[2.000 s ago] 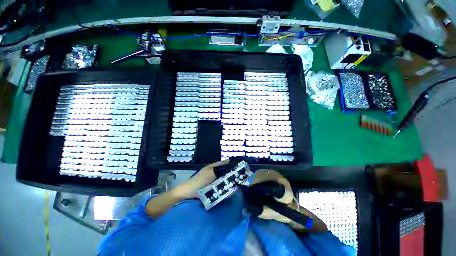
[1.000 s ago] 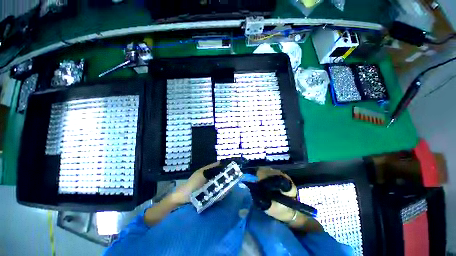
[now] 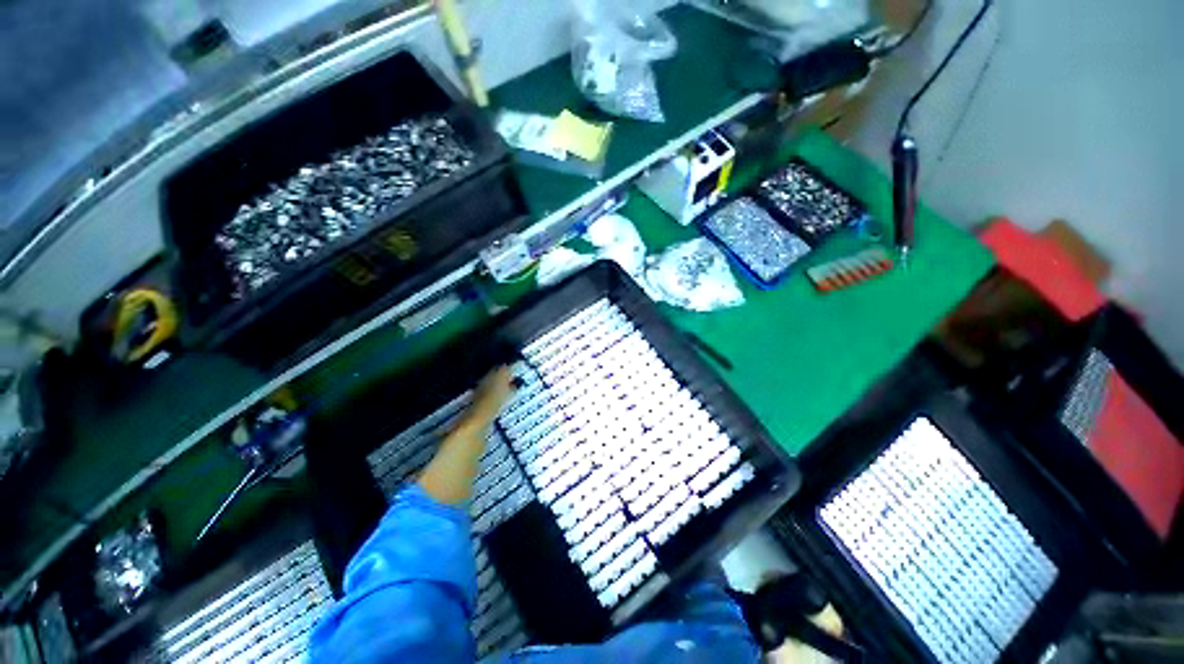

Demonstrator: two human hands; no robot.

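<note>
My left hand (image 3: 496,389) reaches into the centre parts tray (image 3: 756,483), its fingers at the far end of the rows of silvery parts (image 3: 623,428). Its fingertips are dark and hidden among the parts, so I cannot tell whether it holds one. My right hand (image 3: 802,633) is at the bottom edge, partly cut off, with black coverings on the fingers. It is closed on a slim black tool (image 3: 828,640), whose blue end is not visible.
A black bulk bin (image 3: 377,266) of loose metal parts stands on the shelf. The left parts tray's rows (image 3: 253,610) show at lower left. Another parts tray (image 3: 941,538) is at lower right. Small-parts trays (image 3: 756,243), an orange-red strip holder (image 3: 851,271) and plastic bags (image 3: 695,275) lie right.
The view has turned, bringing the bulk bin in. My left hand has moved from the body to the centre tray; the silvery workpiece it held is no longer distinguishable. My right hand sits lower in view.
</note>
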